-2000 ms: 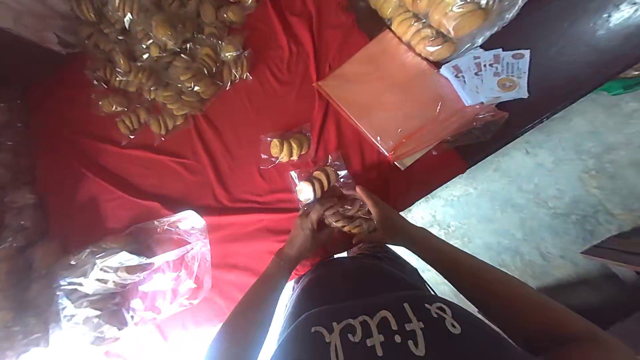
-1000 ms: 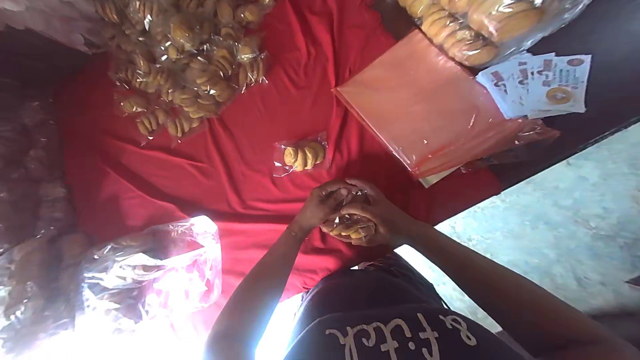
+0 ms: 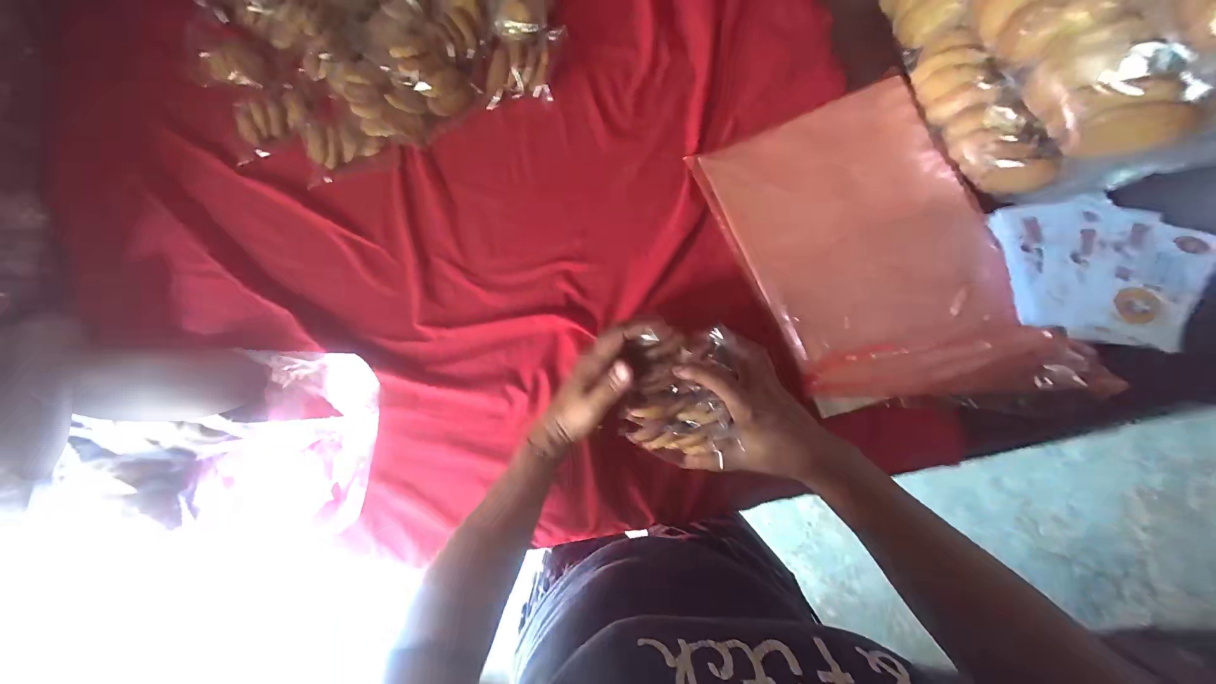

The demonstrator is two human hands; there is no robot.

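Note:
Near the front edge of the red cloth (image 3: 475, 237), my left hand (image 3: 594, 385) and my right hand (image 3: 760, 413) are together around small clear packets of round cookies (image 3: 679, 423). The packets are gathered between both palms, with cookie edges showing below the fingers. My right hand wraps their right side; my left hand is curled at their upper left. How many packets are held cannot be told. A heap of similar cookie packets (image 3: 370, 85) lies at the upper left.
An orange-red plastic sheet or bag stack (image 3: 855, 237) lies at the right, beside printed paper labels (image 3: 1092, 271). A large clear bag of cookies (image 3: 1007, 104) is at the top right. A clear plastic bag (image 3: 285, 446) lies at the left in glare; an arm-like blurred shape is above it.
The cookie packet that lay alone on the cloth in front of my hands no longer shows there. A blurred dark shape has come in over the clear bag at the left.

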